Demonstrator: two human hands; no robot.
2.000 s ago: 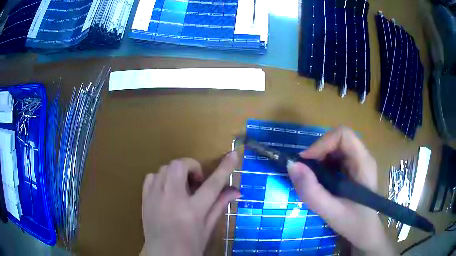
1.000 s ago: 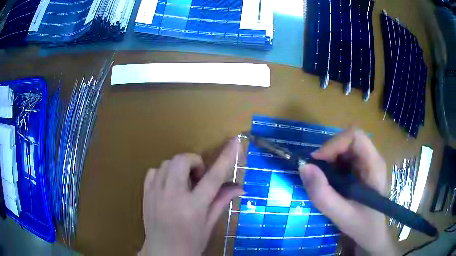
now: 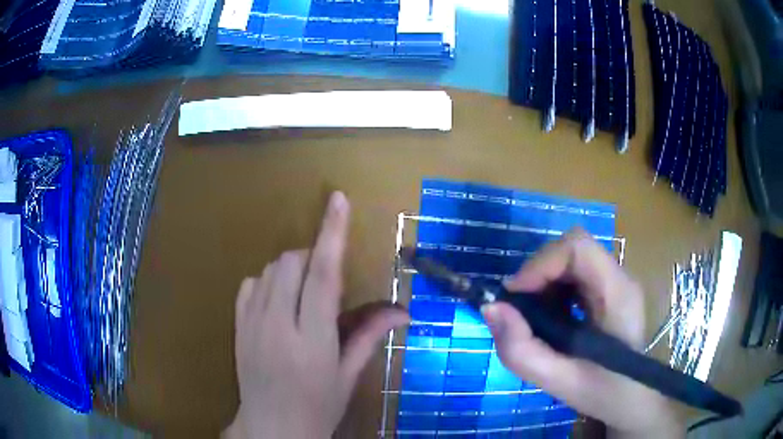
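Observation:
A blue solar cell string lies on the brown tabletop, with thin silver ribbon ends poking past its left edge to a long bus ribbon. My right hand holds a black soldering iron; its tip is at the bus ribbon by the string's upper left edge. My left hand lies to the left, index finger raised off the ribbon and pointing up, thumb tip at the string's left edge. It holds nothing. The lower end of the string is cut off by the frame.
A white strip lies behind. Finished panels and dark tabbed cells stand at the back. A wire bundle and blue tray are at left. Short ribbon pieces and another white strip lie at right.
My left index finger has lifted off the bus ribbon and moved left. The iron tip has moved down along the ribbon from its upper end. The whole view has shifted slightly.

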